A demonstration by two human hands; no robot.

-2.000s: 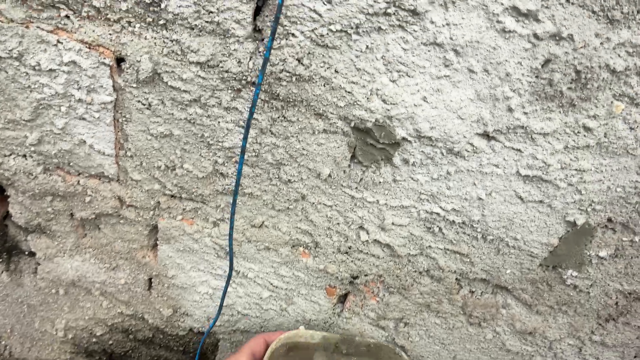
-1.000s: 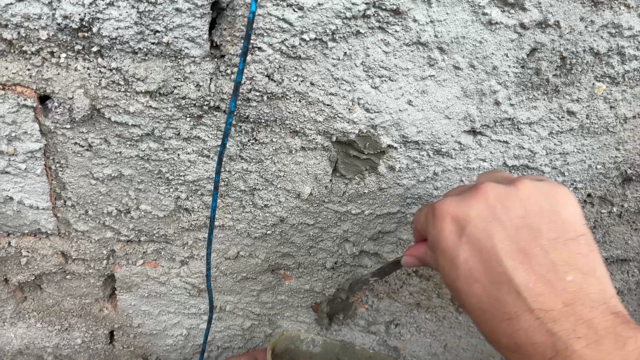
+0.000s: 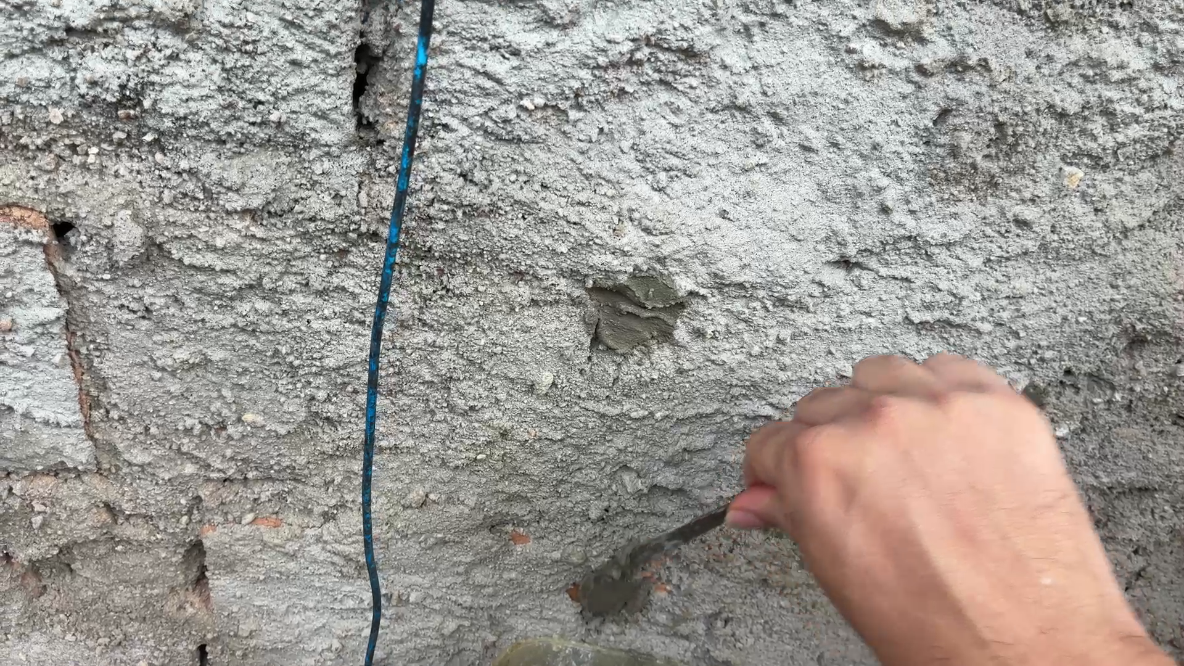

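My right hand (image 3: 925, 499) grips a thin metal trowel or spatula (image 3: 680, 535), its handle hidden in the fingers. The tool's mortar-covered end rests against the rough cement wall (image 3: 499, 370) at lower centre, where wet grey mortar (image 3: 615, 592) lies beside bits of exposed red brick. Above and near the middle, a dark patch of wet mortar (image 3: 636, 314) fills a hollow in the wall. Only the rim of a mortar-stained container or board (image 3: 573, 653) shows at the bottom edge. My left hand is out of the frame.
A blue and black cord (image 3: 375, 370) hangs down the wall left of centre. Dark gaps (image 3: 363, 74) and cracks edged with red brick (image 3: 69, 342) mark the wall on the left.
Two seconds ago only fingers beside the container showed at the bottom; my right hand has since come in with the tool at the lower wall. Those fingers have left the view.
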